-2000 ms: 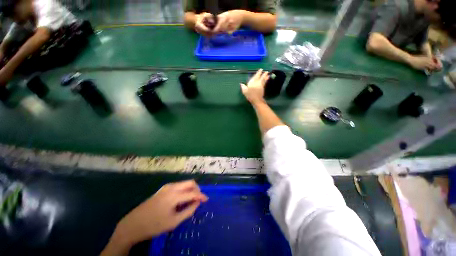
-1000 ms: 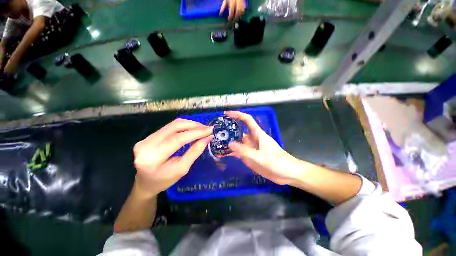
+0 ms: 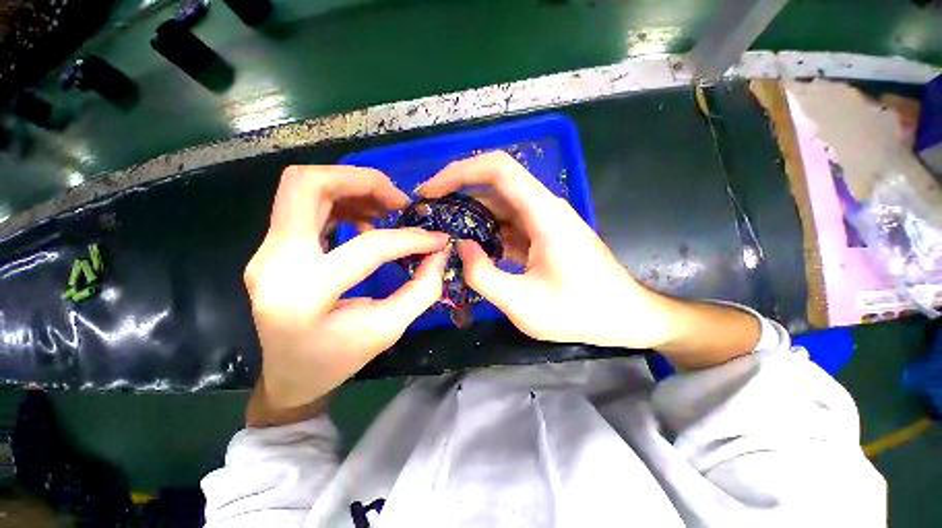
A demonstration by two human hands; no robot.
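Observation:
A dark round unit (image 3: 454,219) with a circuit board face is held between both hands above the blue parts tray (image 3: 574,155). My left hand (image 3: 341,278) is at its left side, thumb and fingertips on the unit's middle. My right hand (image 3: 547,258) grips its right side, fingers around the upper rim and thumb near the middle. Reddish and dark bits, perhaps wires, hang at the unit's lower edge. The fingertips hide part of the board, and I cannot tell if they hold a small part. Tiny pieces lie in the tray's upper right.
Black sheeting (image 3: 661,196) covers the ledge. Green pieces (image 3: 85,273) lie far left. Black cylinders (image 3: 193,54) lie or stand on the green belt (image 3: 341,52) behind its whitish edge. A cardboard box (image 3: 816,227) with a clear plastic bag (image 3: 901,242) is at right. A metal post (image 3: 735,36) stands at the top.
My right hand came back from the belt and now holds the unit with my left hand. Since one second ago, both hands have closed in around the unit, and the view has tilted further down.

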